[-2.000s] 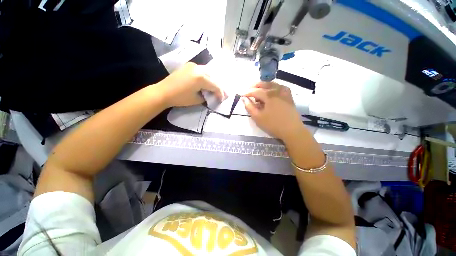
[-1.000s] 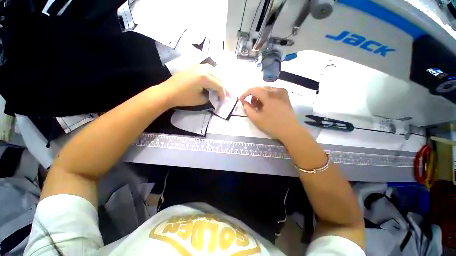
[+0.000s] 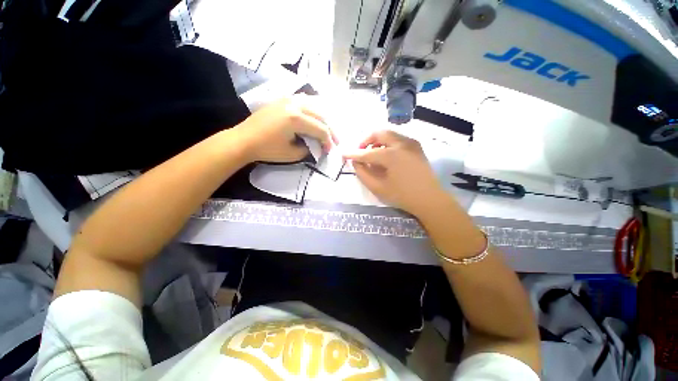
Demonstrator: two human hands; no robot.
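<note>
A light grey panel (image 3: 279,179) with black edges lies on the table below and left of the needle area. My left hand (image 3: 288,134) is shut on a folded part of this panel. My right hand (image 3: 388,165) pinches the panel's edge with thumb and forefinger, close to the left fingertips. The fingertips are in front of the presser foot area (image 3: 362,78) of the sewing machine (image 3: 535,67). Bright glare hides the cloth's detail between and above the hands.
A large black panel (image 3: 119,97) covers the left of the table. Thread snips (image 3: 488,185) and a black strip (image 3: 444,121) lie right of my right hand. A measuring scale (image 3: 297,216) runs along the front edge. Red loops (image 3: 629,248) hang at the right end.
My right fingertips have moved slightly left and down, closer to my left hand, onto the grey piece's edge. My left hand stays nearly in place.
</note>
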